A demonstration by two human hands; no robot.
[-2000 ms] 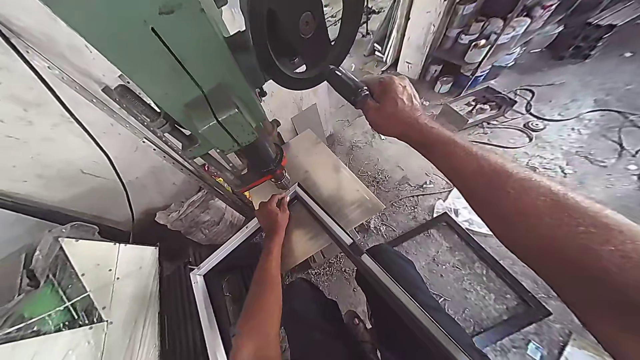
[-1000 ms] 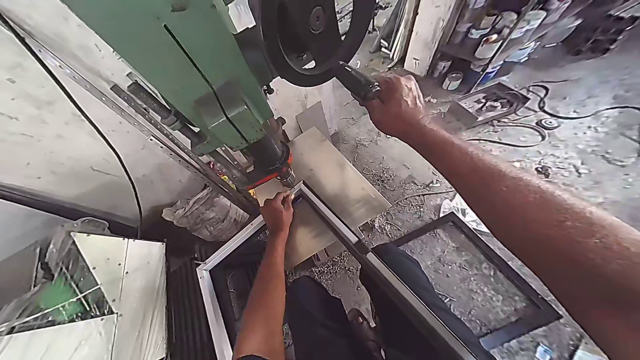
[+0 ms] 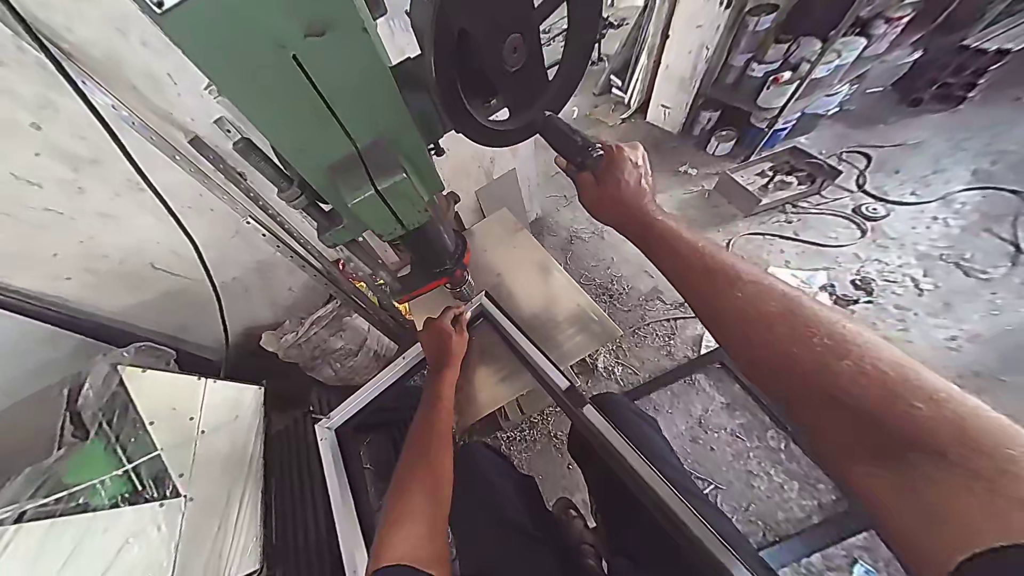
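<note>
My left hand (image 3: 445,340) grips the corner of a metal frame (image 3: 528,352), just below the chuck (image 3: 462,286) of a green drill press (image 3: 352,120). The frame's corner lies over a flat metal table plate (image 3: 544,280), and its long bars run toward my body. My right hand (image 3: 614,182) is closed around the black handle (image 3: 570,141) of the press's large handwheel (image 3: 512,56). Whether the bit touches the frame cannot be told.
A dark rectangular frame (image 3: 768,408) lies on the floor at right. Beyond it are a metal tray (image 3: 776,180), a black cable (image 3: 800,234) and shelves with cans (image 3: 772,88). Metal shavings (image 3: 608,364) litter the floor. A panelled box (image 3: 224,472) stands at left.
</note>
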